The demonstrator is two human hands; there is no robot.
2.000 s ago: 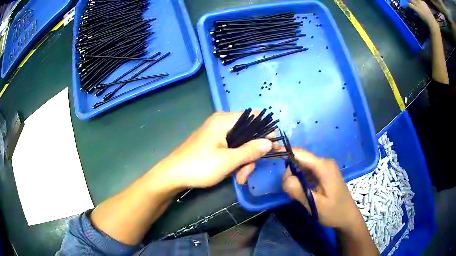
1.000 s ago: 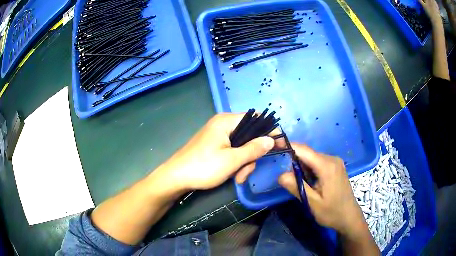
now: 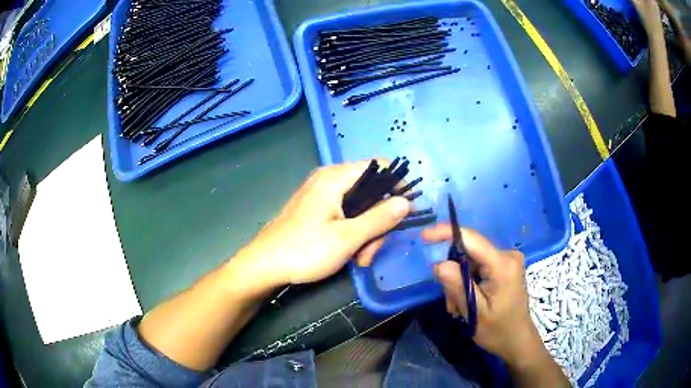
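My left hand (image 3: 326, 223) is closed around a bunch of black sleeved pieces (image 3: 371, 189) above the lower left part of the blue work tray (image 3: 557, 189). Their ends fan out to the upper right, and a few stick out to the right past the thumb. My right hand (image 3: 485, 280) holds small dark scissors (image 3: 458, 250) just right of these ends, blades pointing up and apart from the pieces. A row of black pieces (image 3: 386, 49) lies at the top of the work tray, with tiny black offcuts (image 3: 397, 125) on its floor.
A blue supply tray (image 3: 292, 76) piled with black pieces stands to the left. A white sheet (image 3: 76, 242) lies at far left. A blue bin of white pieces (image 3: 580, 295) is at lower right. Another person's arm (image 3: 661, 68) reaches over a blue tray at upper right.
The scissors have moved off the piece ends, to the right, and now point more upward. My left hand still holds the bunch in nearly the same place.
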